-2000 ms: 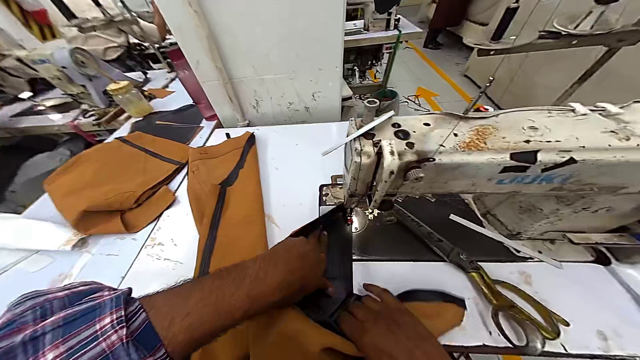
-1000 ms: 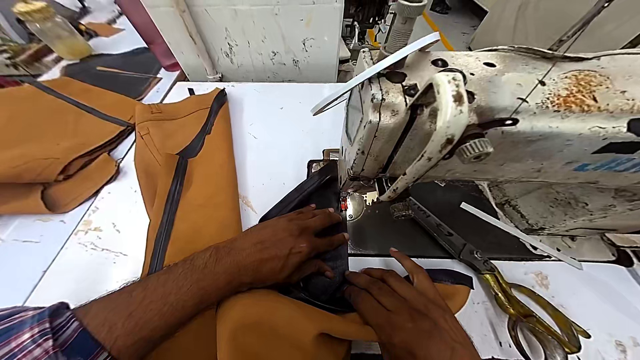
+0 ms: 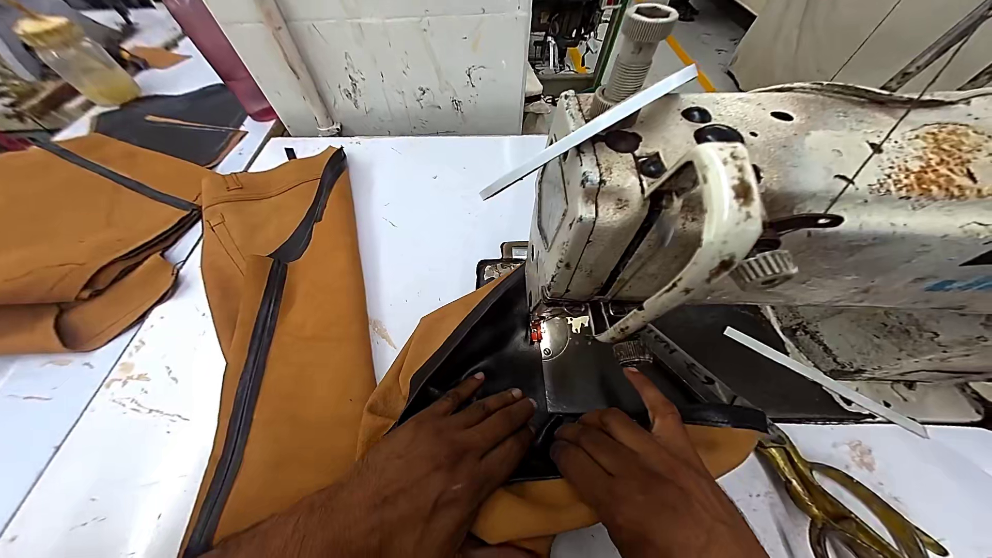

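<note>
A black leather piece [image 3: 496, 356] joined to tan leather [image 3: 535, 508] lies with its edge under the head of an industrial sewing machine [image 3: 651, 201]. My left hand [image 3: 457, 442] presses flat on the black leather, left of the metal needle plate [image 3: 554, 341], fingers slightly spread. Just right of it, my right hand [image 3: 635, 465] rests on the same work near its front edge, its index finger stretched toward the machine and the other fingers curled on the leather. Whether those fingers pinch it cannot be told. The needle is hard to make out.
Brass-handled shears [image 3: 837, 496] lie at the right, blades under the machine arm. White strips [image 3: 821, 380] lie on the machine bed and across its head. Tan leather panels with black trim [image 3: 310, 349] spread over the white table [image 3: 434, 217] at left. A lidded jar [image 3: 85, 62] stands back left.
My left hand has moved toward the front, away from the needle area. More of the black leather and its tan edge shows beside the machine head. The view has moved closer to the machine.
</note>
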